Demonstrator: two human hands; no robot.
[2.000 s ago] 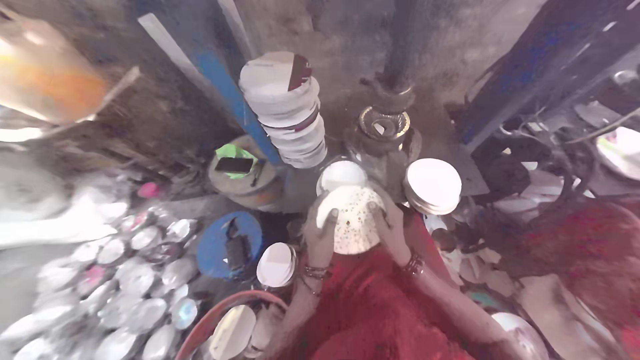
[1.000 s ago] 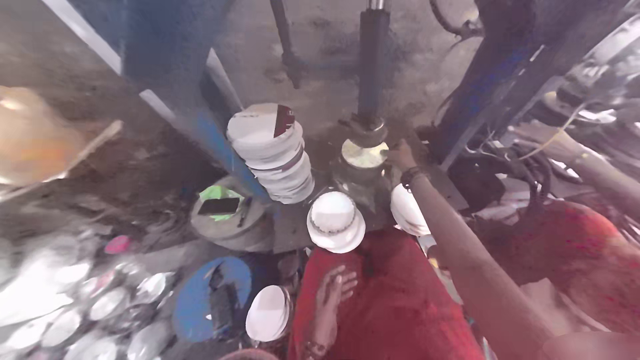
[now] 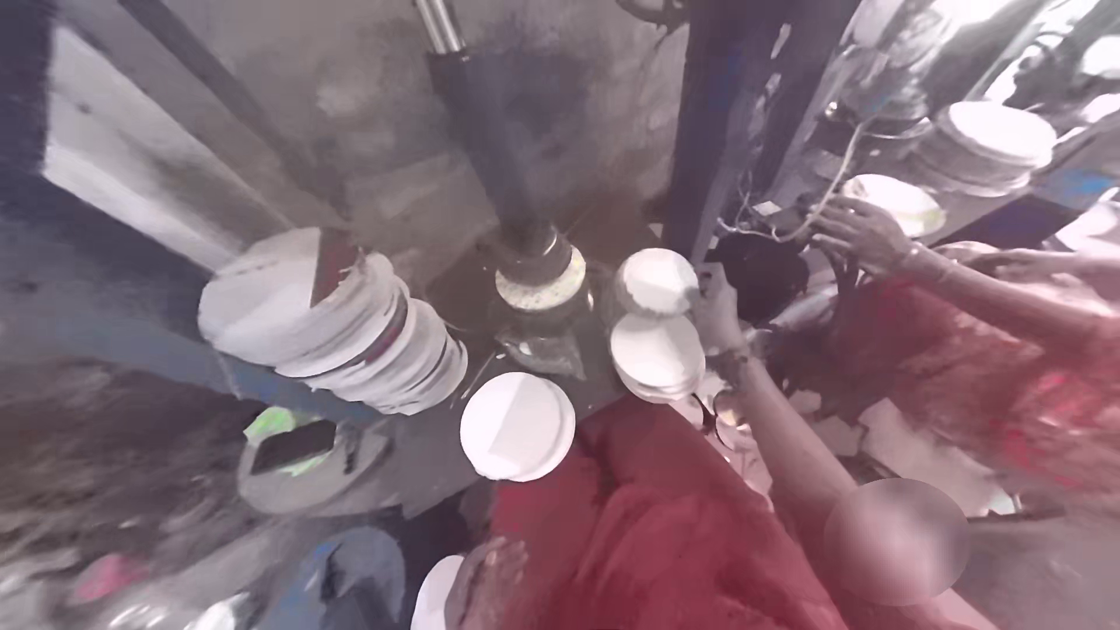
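Note:
My right hand point(image 3: 717, 311) grips the right edge of a white paper disc point(image 3: 659, 282), just above a short stack of white discs point(image 3: 656, 354). My left hand point(image 3: 494, 577) is low in the view, beside a white disc point(image 3: 435, 595) at the bottom edge; its fingers are blurred. Straight ahead, the ram of a press point(image 3: 521, 201) is down on a pale speckled disc point(image 3: 547, 284) in the round die. Between my knees and the press lies another small stack of white discs point(image 3: 516, 426). A tall, leaning stack of discs point(image 3: 341, 324) stands to the left.
A phone point(image 3: 293, 444) lies on a round lid at the left, above a blue round stool or lid point(image 3: 359, 577). At the right, a co-worker's hand point(image 3: 862, 232) is beside a pale disc point(image 3: 897, 203), with more stacked discs point(image 3: 1002, 136) behind. A cable point(image 3: 840, 179) hangs by the blue post.
The press ram has come down onto the die. My right hand has moved from the die to a disc at the right. Two seconds ago both hands held a speckled disc. The view has shifted.

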